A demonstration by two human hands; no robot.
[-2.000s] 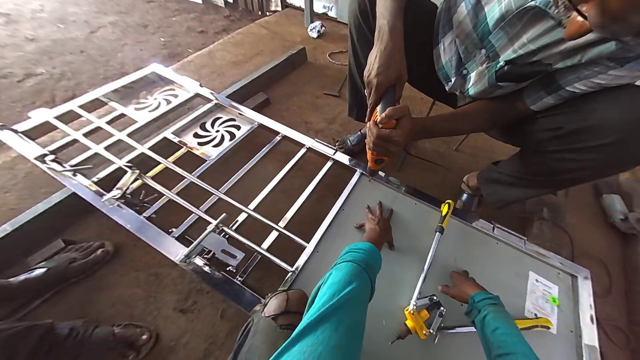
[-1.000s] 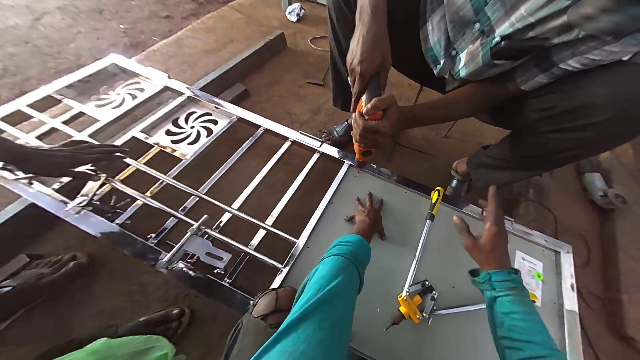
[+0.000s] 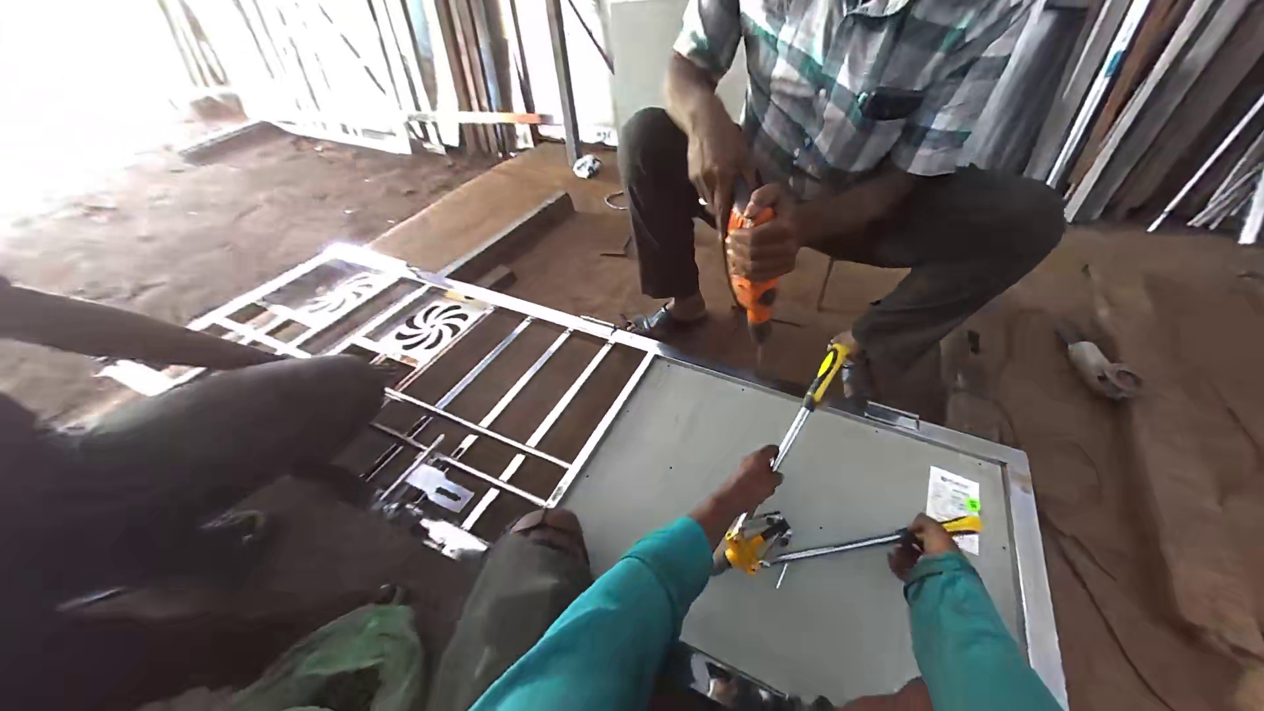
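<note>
A lever hand riveter (image 3: 755, 543) with a yellow head and two long yellow-ended arms lies over the grey sheet panel (image 3: 721, 425) of a metal gate. My left hand (image 3: 748, 484) grips its upper arm, below the yellow-and-black handle. Near the yellow grip of its other arm, my right hand (image 3: 923, 545) is closed around the steel shaft, beside a printed label (image 3: 953, 504) on the panel. A thin pin stands out by the riveter's head. Across the panel, a co-worker holds an orange power drill (image 3: 752, 257) upright, bit down, over the far frame edge.
The gate's barred part (image 3: 513, 395) with fan-shaped cutouts extends left. Another person's leg (image 3: 237, 425) is at the left, near a green bag (image 3: 341, 657). An angle grinder (image 3: 1101, 370) lies on the ground at the right. Metal lengths (image 3: 1126, 118) lean behind the co-worker.
My left hand has left the bare panel and my right hand has come down; both now hold the riveter's arms. The co-worker's drill has lifted from the frame. The view has tilted up.
</note>
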